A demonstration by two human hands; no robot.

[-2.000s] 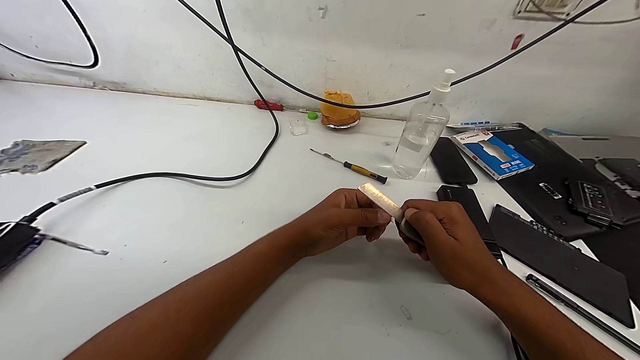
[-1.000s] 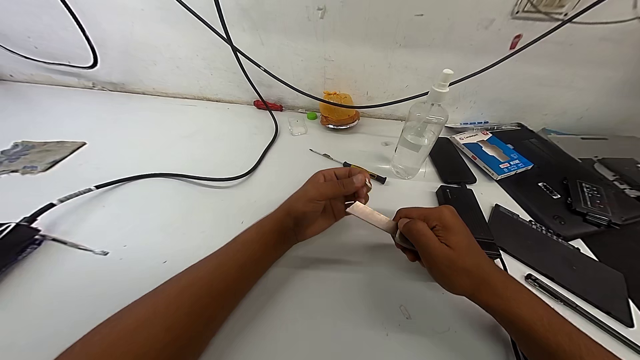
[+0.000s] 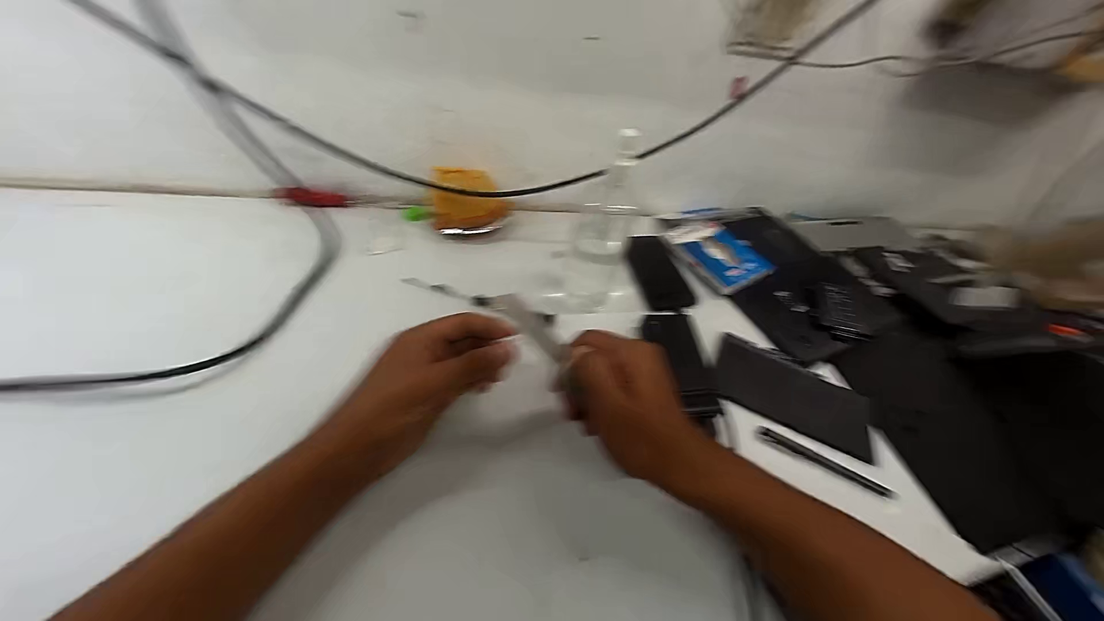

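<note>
My right hand [image 3: 621,397] is closed around one end of a flat, light metallic strip [image 3: 533,328], perhaps a blade; its far end points up and to the left. Beside it, my left hand [image 3: 453,362] has its thumb and fingertips together near the strip, and blur hides whether something small is pinched there. Behind the strip lies a screwdriver [image 3: 440,289], partly covered by it. A clear pump bottle [image 3: 604,228] stands beyond my hands.
Two black cases [image 3: 660,274] and a black flat panel [image 3: 793,397] lie right of my hands, near a black pen [image 3: 824,461]. Farther right are a blue-and-white box [image 3: 720,257] and dark device parts. A yellow sponge-like thing [image 3: 466,198] sits by the wall; black cables [image 3: 293,306] cross the left.
The view has swung to the right. The strip in my right hand now points more steeply up and away, where one second ago it lay flatter.
</note>
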